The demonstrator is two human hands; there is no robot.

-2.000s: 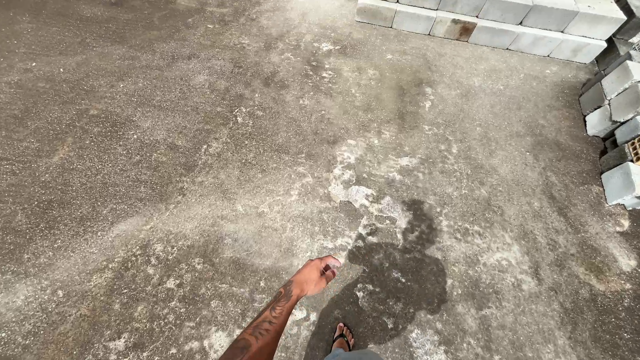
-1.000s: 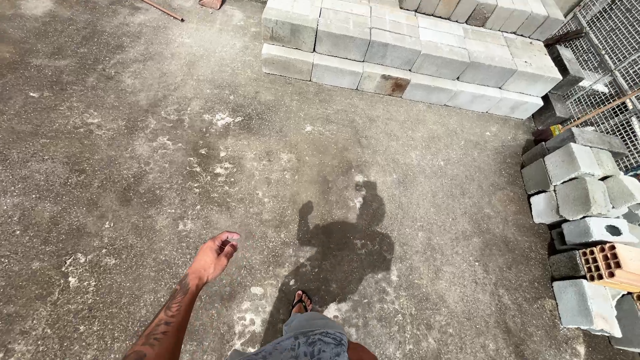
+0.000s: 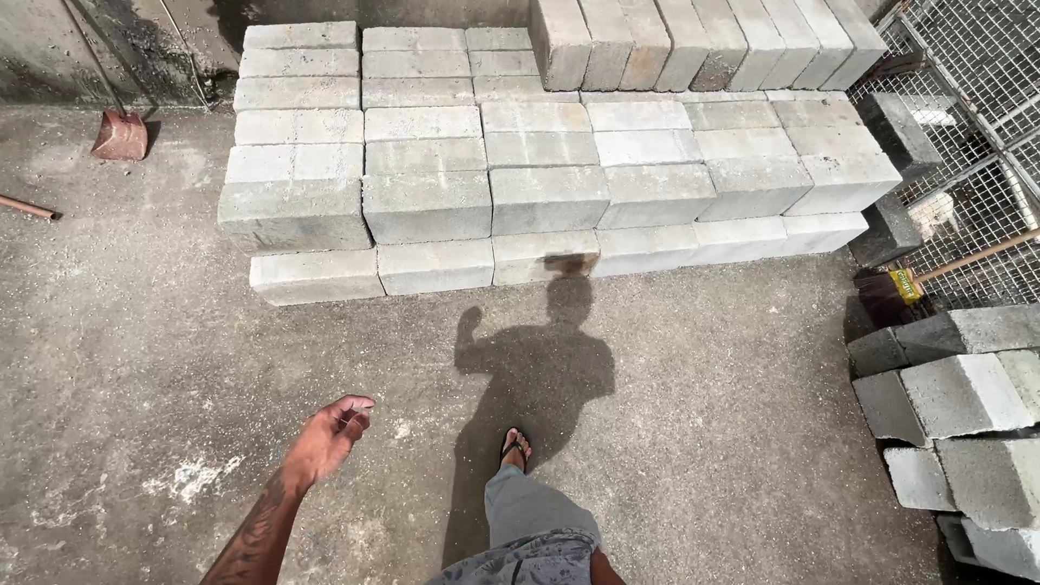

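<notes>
My left hand hangs in the air over the concrete floor at lower left, its fingers loosely curled and apart, touching nothing. No object shows in it. My right hand is out of view; only a bit of skin shows beside my shorts at the bottom edge. Ahead of me, nearest to the left hand, stands a stepped stack of grey concrete blocks. Its upper rows are set on edge at the back right.
More concrete blocks are piled at right, near a broom and a wire mesh panel. At upper left a shovel leans by the wall, with a reddish pipe on the floor.
The view has moved a long way forward, so the block stack is nearer and shows more fully. My left hand stays raised with its fingers apart. The shovel's blade and wall have come into view.
</notes>
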